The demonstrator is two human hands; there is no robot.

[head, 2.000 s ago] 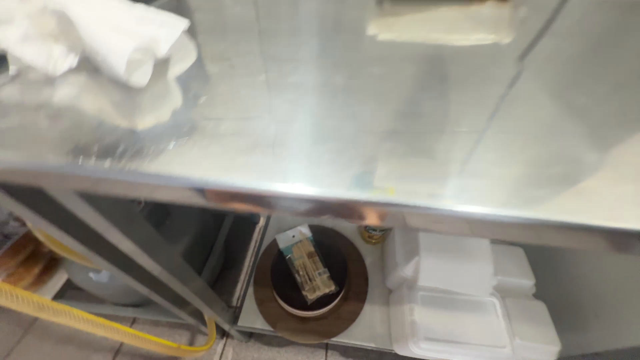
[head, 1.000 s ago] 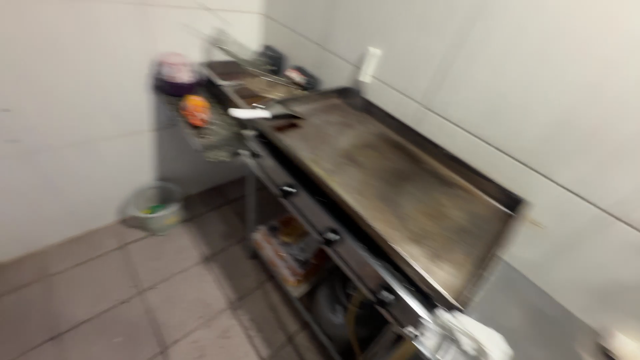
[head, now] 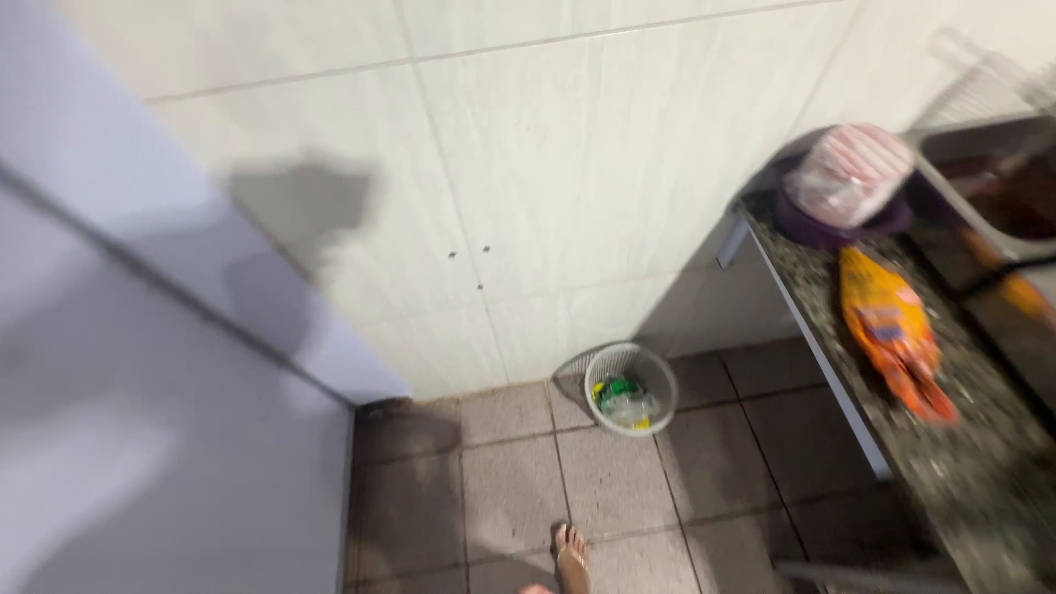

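Neither my left hand nor my right hand shows in the head view. On the speckled stone counter (head: 957, 487) at the right lies an orange and yellow plastic bag (head: 887, 322), twisted narrow at its lower end. Behind it, a clear bag of pinkish contents (head: 858, 169) rests in a purple bowl (head: 804, 223). A metal fryer basin (head: 949, 177) holding dark reddish-brown contents stands at the right edge, partly cut off by the frame.
A light plastic waste basket (head: 631, 351) with green and yellow wrappers stands on the tiled floor by the wall. A grey-blue door or panel (head: 148, 396) fills the left side. My foot in a sandal (head: 572, 557) shows at the bottom.
The view has swung far, from a steel table over a shelf, past a griddle, to this corner with the waste basket and stone counter.
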